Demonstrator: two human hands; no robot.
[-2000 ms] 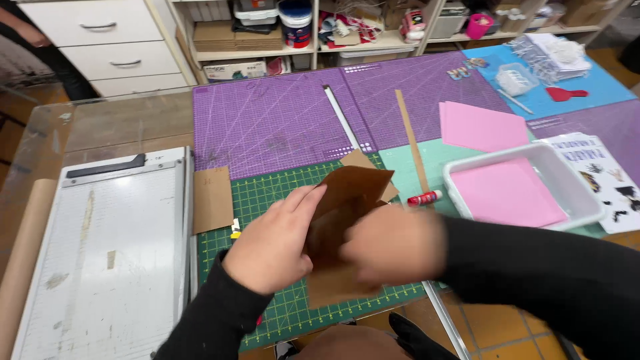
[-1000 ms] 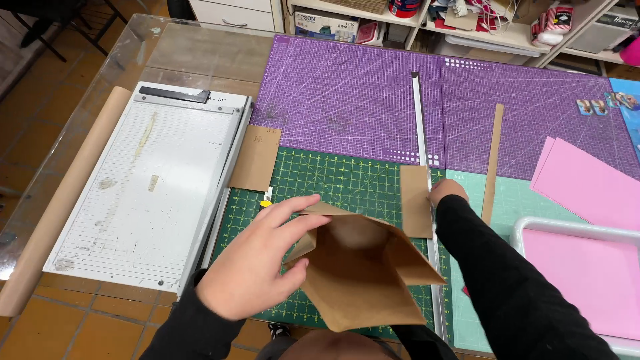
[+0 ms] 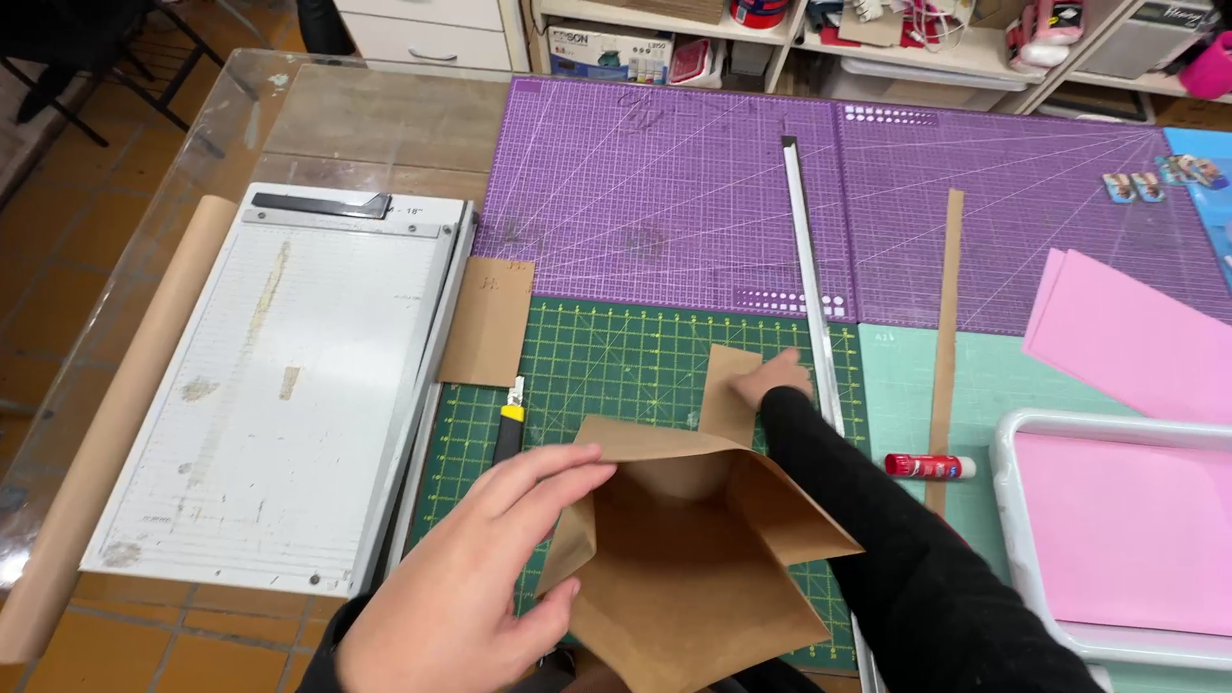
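Observation:
An opened brown kraft paper bag (image 3: 693, 568) stands mouth upward near the table's front edge. My left hand (image 3: 472, 568) grips its left side, fingers on the rim and thumb below. Beyond the bag, my right hand (image 3: 775, 375) touches the right edge of a small kraft cardboard piece (image 3: 729, 390) on the green cutting mat (image 3: 616, 361); whether its fingers have closed on the piece cannot be told. A long metal ruler (image 3: 813, 279) lies just right of that hand. A box cutter with a yellow and black handle (image 3: 511, 423) rests left of the bag.
A paper trimmer (image 3: 337, 385) and a cardboard tube (image 3: 125, 414) lie at the left. Another cardboard piece (image 3: 488, 322) touches the trimmer. To the right are a kraft strip (image 3: 947, 337), a red glue stick (image 3: 929, 467), pink sheets (image 3: 1136, 327) and a white tray (image 3: 1006, 510).
My right hand was at the bag two seconds ago, then by the ruler; now it is at the small cardboard piece, which has shifted left, away from the ruler. My left hand stays on the bag.

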